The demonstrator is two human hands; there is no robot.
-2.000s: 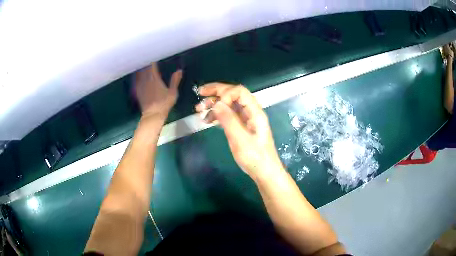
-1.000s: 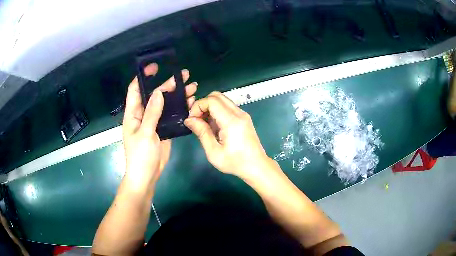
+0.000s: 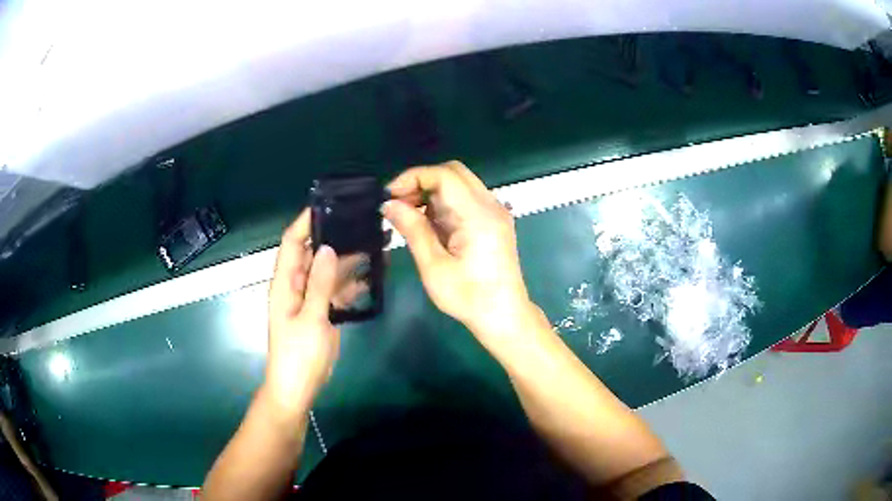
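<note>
My left hand (image 3: pixel 303 303) holds a black plastic housing (image 3: pixel 350 217) upright over the metal edge rail, its open window at the lower end and its solid panel at the top. Fingers show through the window. My right hand (image 3: pixel 442 230) is at the housing's upper right edge, thumb and forefinger pinched together there. Whether film is between those fingertips cannot be told. A whitish, glittering film scrap pile (image 3: pixel 675 284) lies on the bench at the right.
The dark green conveyor belt (image 3: pixel 293 147) beyond the metal rail (image 3: pixel 626 182) carries spaced black housings, one (image 3: pixel 193 238) at the left. A white cover spans the top. Part of another person (image 3: pixel 870 279) and a red stool (image 3: pixel 826 335) are at the right.
My left hand first reached over the belt, then held a housing. Since then the housing has turned end for end, its window now lower. My right hand has moved to its upper right edge.
</note>
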